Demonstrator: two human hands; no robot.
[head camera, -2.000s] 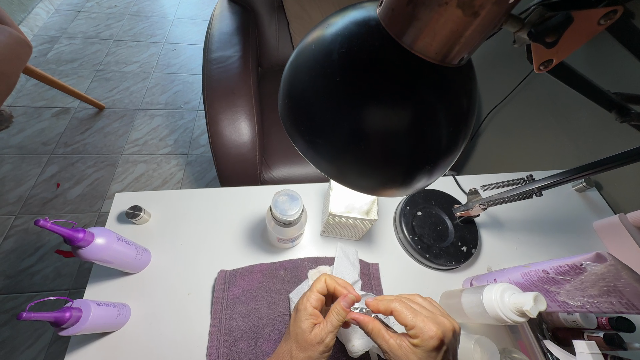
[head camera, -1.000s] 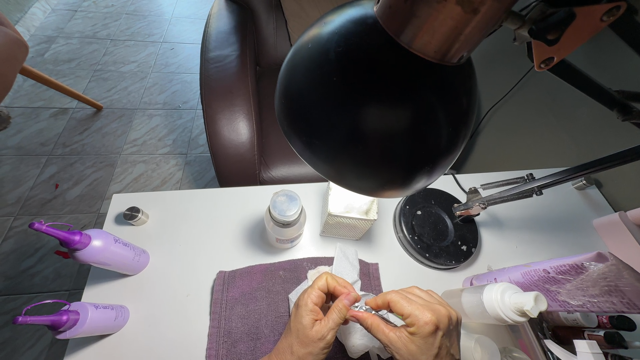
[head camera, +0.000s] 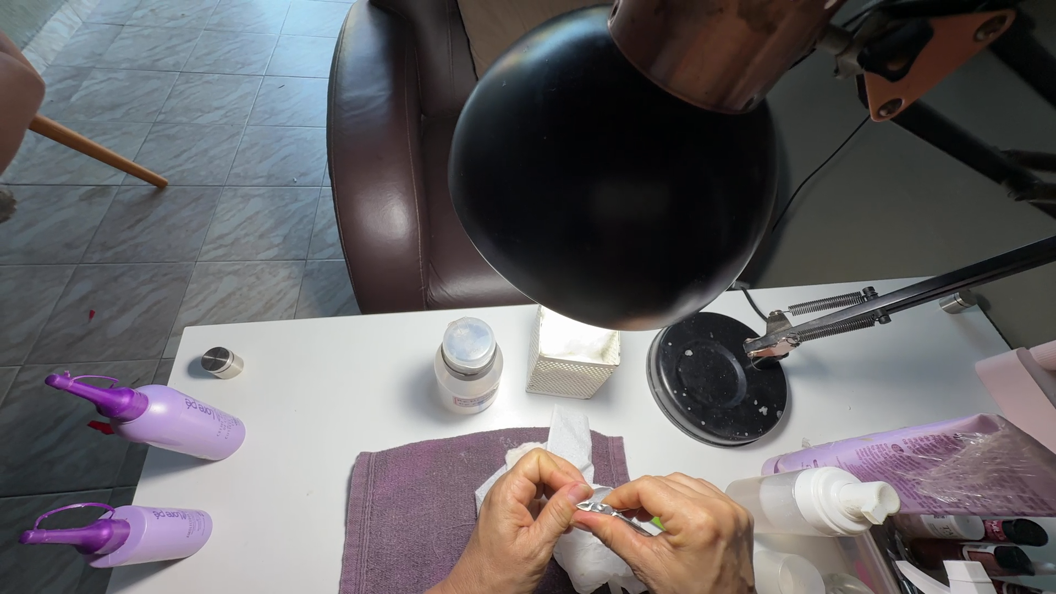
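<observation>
My left hand (head camera: 528, 518) and my right hand (head camera: 676, 528) meet at the near edge of the view. Between their fingertips is a small shiny metal tool (head camera: 609, 511), which looks like a nipper or clipper. My right thumb and fingers grip its body; my left thumb and forefinger pinch at its tip, and whether they hold something small there is hidden. Crumpled white tissue (head camera: 582, 557) lies under and between the hands, on a folded purple towel (head camera: 412, 511). A bit of green shows beside my right fingers.
Beyond the towel stand a clear pump bottle (head camera: 469, 371) and a perforated holder (head camera: 572, 371) with white wipes. A black lamp shade (head camera: 615, 181) hangs above, its base (head camera: 718, 379) on the table. Purple bottles (head camera: 186, 422) stand left; a white foam-pump bottle (head camera: 796, 501) is close right.
</observation>
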